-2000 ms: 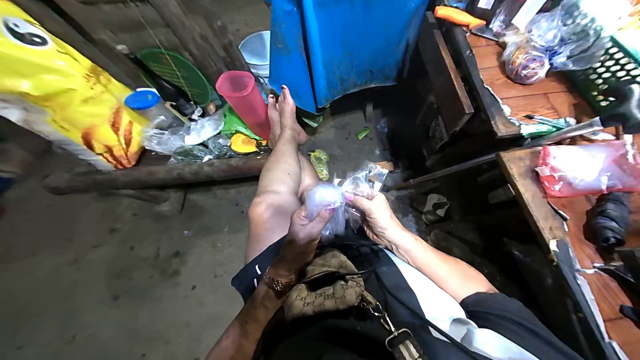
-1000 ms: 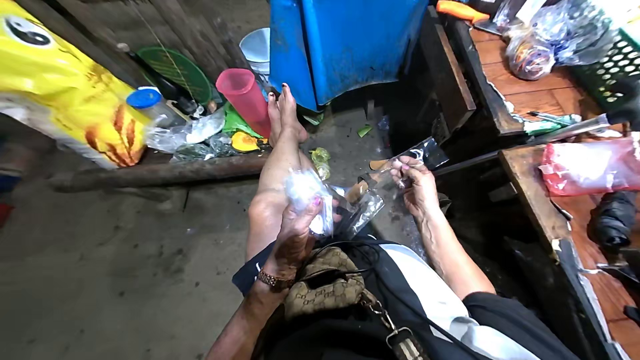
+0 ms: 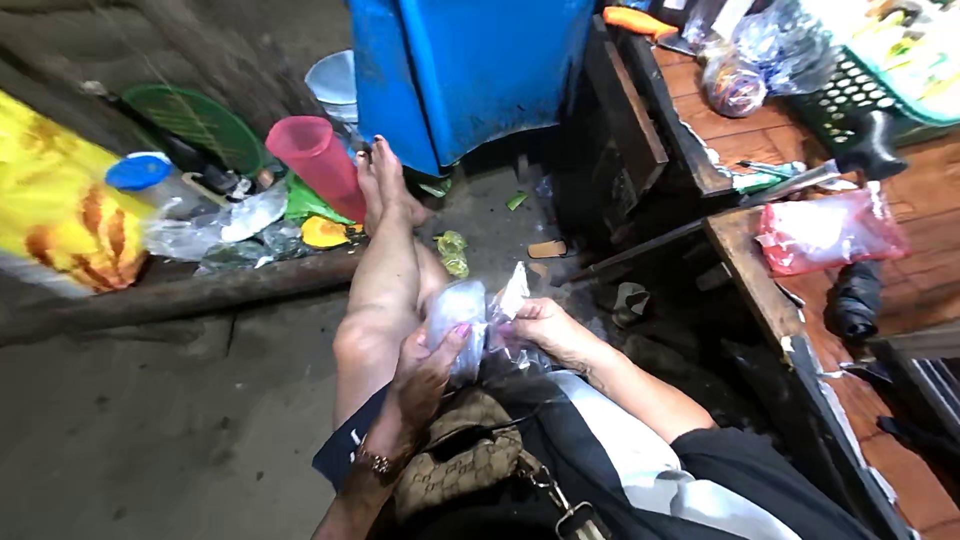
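Note:
My left hand (image 3: 431,367), with a bracelet at its wrist, grips a bundle of clear plastic bags (image 3: 459,322) above my lap, its thumb lying across the front. Just to the right, the fingers of my right hand (image 3: 544,326) are closed on a crinkled, shiny piece of clear plastic (image 3: 514,300) that touches or nearly touches the bundle. More clear plastic lies on my lap below both hands. A tan patterned bag (image 3: 461,457) with a strap rests against my body. Blur hides where one piece of plastic ends and another begins.
A wooden ledge (image 3: 187,289) at left holds a pink plastic container (image 3: 319,161), a blue-lidded container (image 3: 142,176) and plastic bags. A blue sheet (image 3: 495,75) hangs ahead. At right, a tiled counter (image 3: 825,300) bears a red-edged plastic packet (image 3: 832,229), a green basket (image 3: 855,90) and an orange-handled tool (image 3: 637,22).
My right hand, away to the right of the bundle one second ago, is back close beside it. My left hand has kept its hold on the bundle.

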